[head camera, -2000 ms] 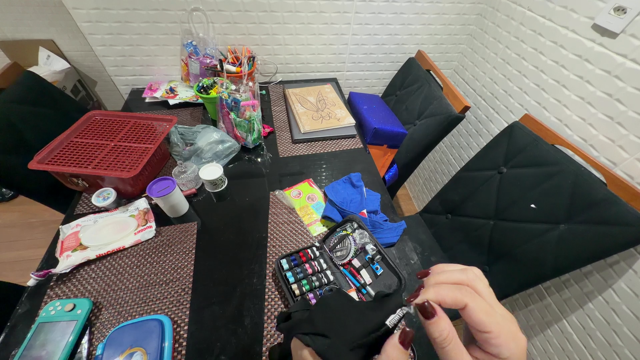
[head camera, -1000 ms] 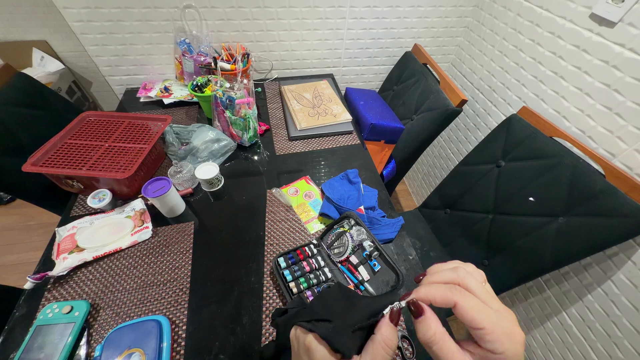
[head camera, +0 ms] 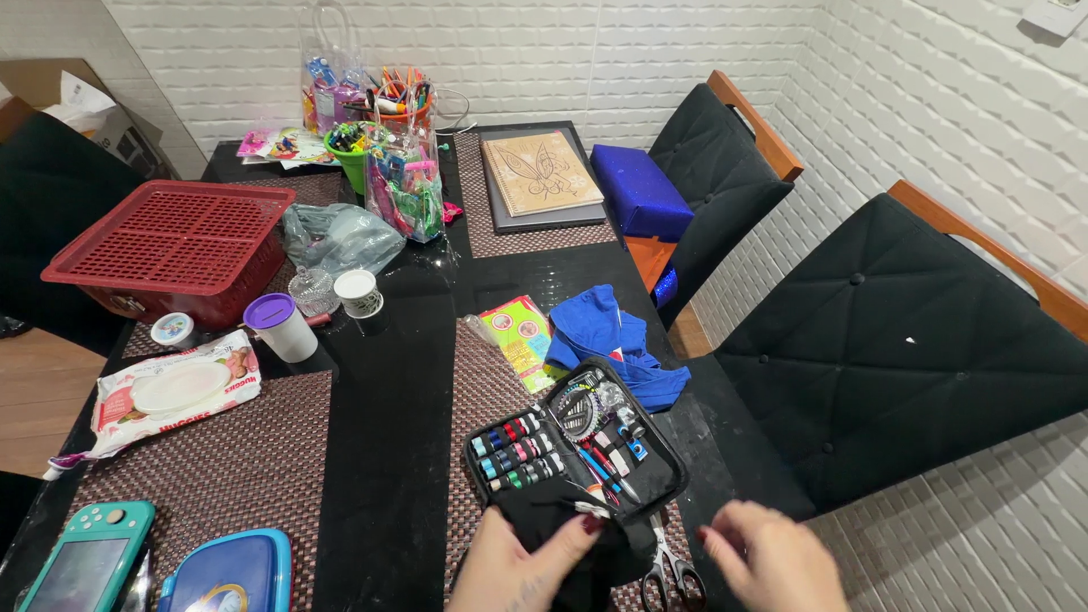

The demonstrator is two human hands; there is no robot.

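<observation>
My left hand (head camera: 531,557) grips a black cloth (head camera: 557,518), its thumb beside a small white patch on the fabric. To the right, apart from the cloth, is my right hand (head camera: 765,552), its fingers curled and partly blurred; whether a needle or thread is between them cannot be made out. Just beyond the cloth lies an unzipped sewing kit (head camera: 671,489) with thread spools (head camera: 518,450), a ring of pins (head camera: 578,412) and small tools. Scissors (head camera: 671,569) rest between my hands. A blue cloth (head camera: 595,336) lies behind the kit.
A yellow-green packet (head camera: 520,340) is left of the blue cloth. On the left are a wipes pack (head camera: 178,387), a red lidded basket (head camera: 170,229), a white tub with purple lid (head camera: 285,327), a turquoise game console (head camera: 89,557) and a blue case (head camera: 229,569). Black chairs (head camera: 892,340) stand at right.
My right hand has moved away from the black cloth to the right; earlier both hands' fingertips met at its white patch. The scissors show more fully now.
</observation>
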